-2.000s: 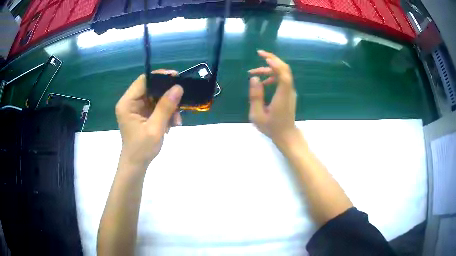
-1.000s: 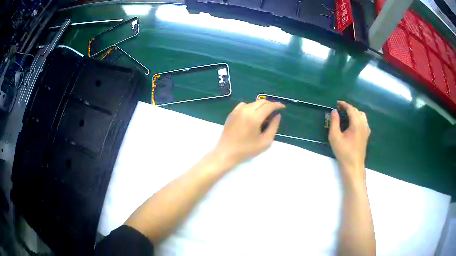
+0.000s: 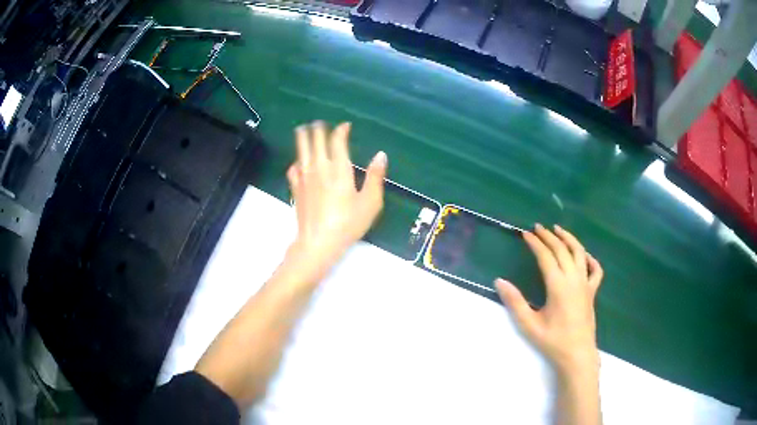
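Observation:
Two phone frames lie end to end on the green surface, their short ends meeting or nearly so. The left frame (image 3: 426,217) shows a white-silver patch at its right end; its left end is hidden under my left hand (image 3: 332,187), which is blurred, with fingers spread. The right frame (image 3: 477,217) has orange edging and a dark patch at its left end. My right hand (image 3: 558,286) spans its right end, thumb at the near long edge and fingers at the far one. That end is partly hidden.
A white mat (image 3: 398,340) lies nearest me. A black blister tray (image 3: 158,174) stands at the left, with more frames (image 3: 217,56) behind it. Across the green surface are a black tray (image 3: 506,37) with a red sign (image 3: 618,70) and red trays (image 3: 722,124) at the right.
The view has shifted. The two frames, apart a second ago, now lie end to end. My left hand has moved from the right frame to the left one and opened; my right hand remains at the right frame's end.

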